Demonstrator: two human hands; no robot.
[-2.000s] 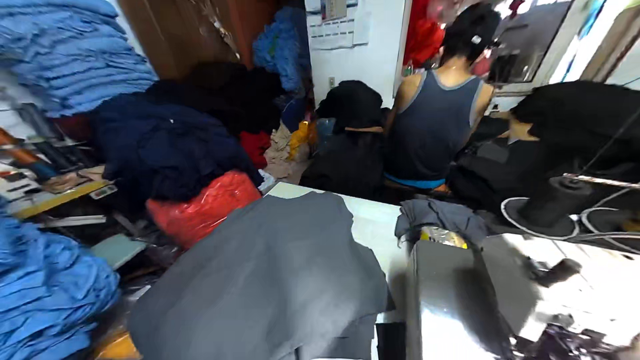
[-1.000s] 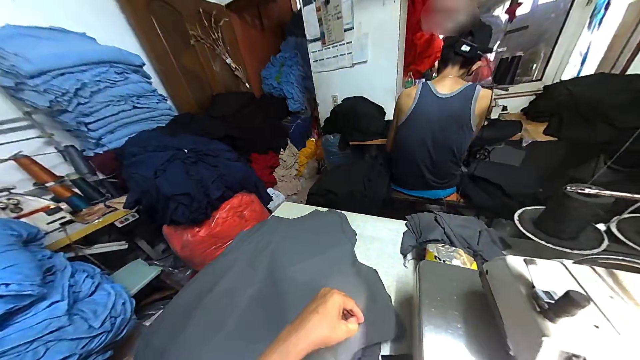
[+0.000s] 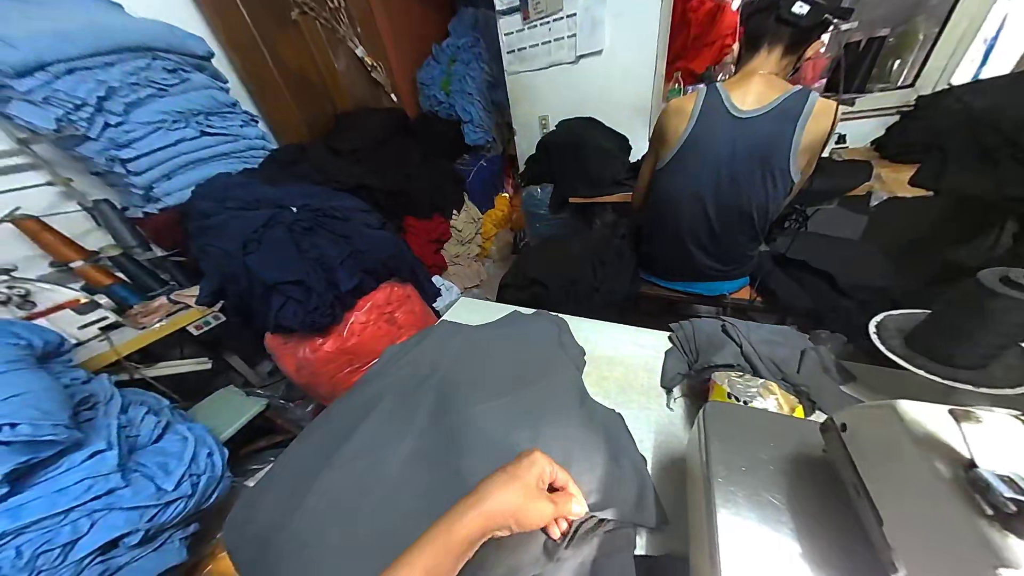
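Observation:
My left hand (image 3: 538, 498) pinches a bunched bit of dark grey fabric near its lower right part. The dark grey cut fabric piece (image 3: 448, 408) lies spread over a pale worktable (image 3: 620, 376) and hangs past the left side. Right of the hand stands the metal housing of a sewing machine (image 3: 760, 488). My right hand is not in view. Behind the machine lies a heap of grey fabric scraps (image 3: 744, 344) over a yellow-printed plastic packet (image 3: 756, 392).
Folded blue garments (image 3: 152, 120) are stacked at upper left, more blue cloth (image 3: 96, 456) below. A red plastic bag (image 3: 352, 340) and navy cloth (image 3: 304, 248) lie beyond the table's left. A seated person (image 3: 728, 184) faces away. A black thread cone (image 3: 968, 328) stands right.
My left hand was absent from the oldest frame, then appeared over the grey fabric. Since then its fingers have closed on the cloth, which now bunches beneath them.

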